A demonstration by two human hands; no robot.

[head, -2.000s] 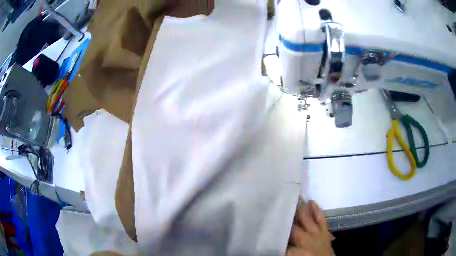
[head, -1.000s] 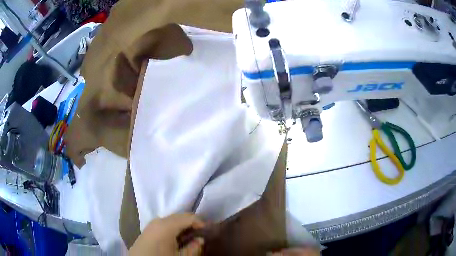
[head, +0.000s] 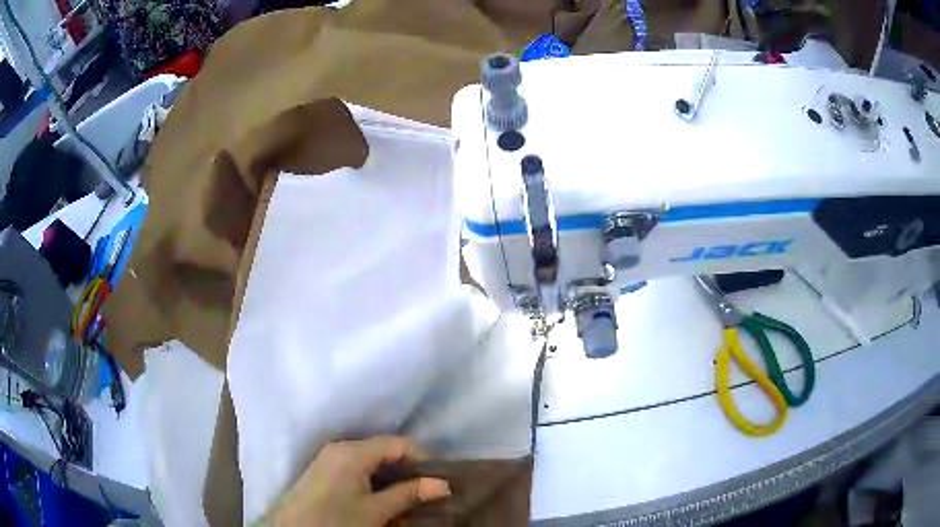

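A pale cloth panel (head: 330, 278) lies over brown cloth (head: 474, 489), with its right edge running to the presser foot (head: 538, 327) of the white sewing machine. The pale panel's lower edge lies across the brown layer in front of the foot. My left hand (head: 356, 482) is at the bottom, left of and nearer than the foot, on the cloth at that edge. Its thumb and forefinger are bent with a dark gap between them; whether they pinch the cloth is unclear. My right hand is not in view.
Scissors (head: 758, 355) with yellow and green handles lie right of the foot. The machine head (head: 660, 144) stands behind. More brown cloth (head: 196, 206) spreads at left, beside a clear container (head: 41, 329) and coloured-handled tools (head: 93, 307). A scale (head: 722, 494) follows the table's front edge.
The view has shifted, showing more of the machine's top. My right hand, at the bottom edge earlier, has gone out of view. My left hand came into view and remains on the cloth.
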